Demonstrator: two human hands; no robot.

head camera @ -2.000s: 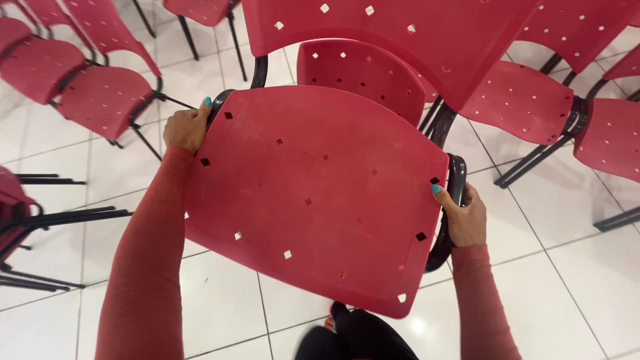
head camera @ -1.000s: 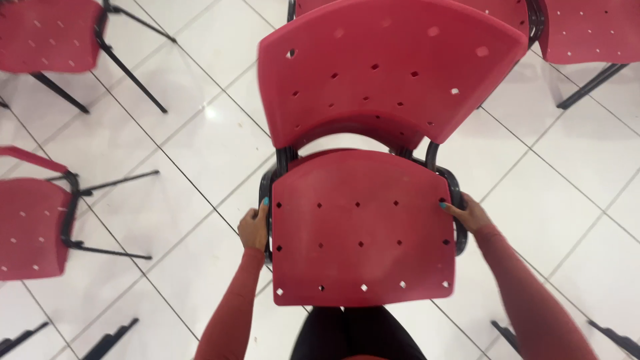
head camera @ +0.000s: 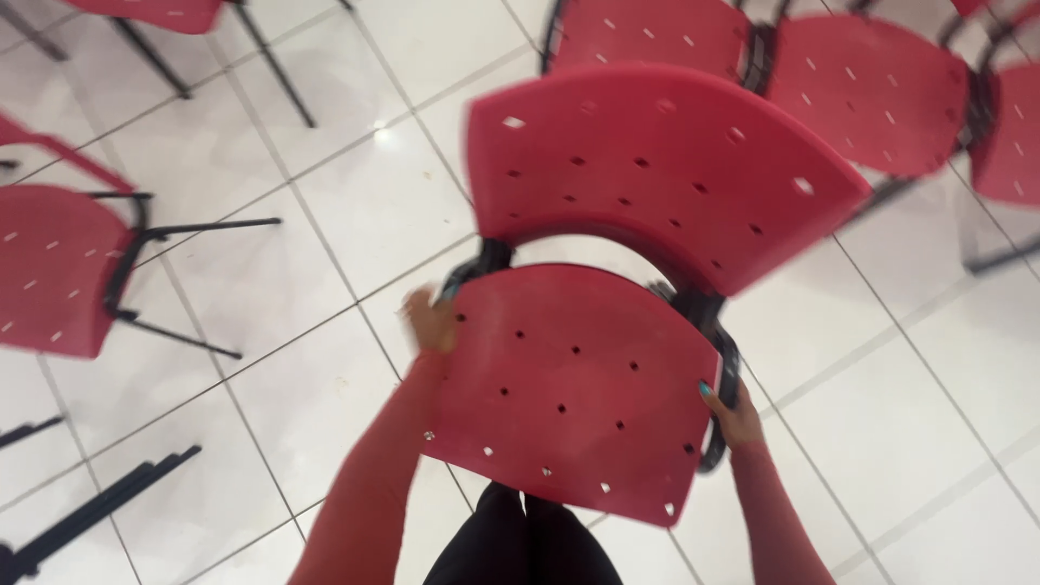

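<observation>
A red plastic chair with diamond-shaped holes fills the middle of the view, its seat (head camera: 561, 374) toward me and its backrest (head camera: 650, 162) beyond. My left hand (head camera: 432, 318) is at the seat's left side near the black frame joint; it is blurred, and its fingers are partly hidden, so its hold cannot be told. On the right side, my right hand (head camera: 734, 413) grips the seat edge and black side frame (head camera: 723, 366), thumb on top and fingers hidden below. The chair's legs are out of sight beneath the seat.
Linked red chairs (head camera: 865, 93) stand in a row at the upper right. Another red chair (head camera: 49, 268) with black legs is at the left, and part of one (head camera: 162, 10) shows at the upper left. Black metal legs (head camera: 106, 508) reach in at the lower left. The floor (head camera: 325, 390) is white tile.
The view has turned and shifted markedly. The chair appears rotated against the tile lines compared with a second ago. My right hand remains on its side; my left hand has moved up toward the frame joint.
</observation>
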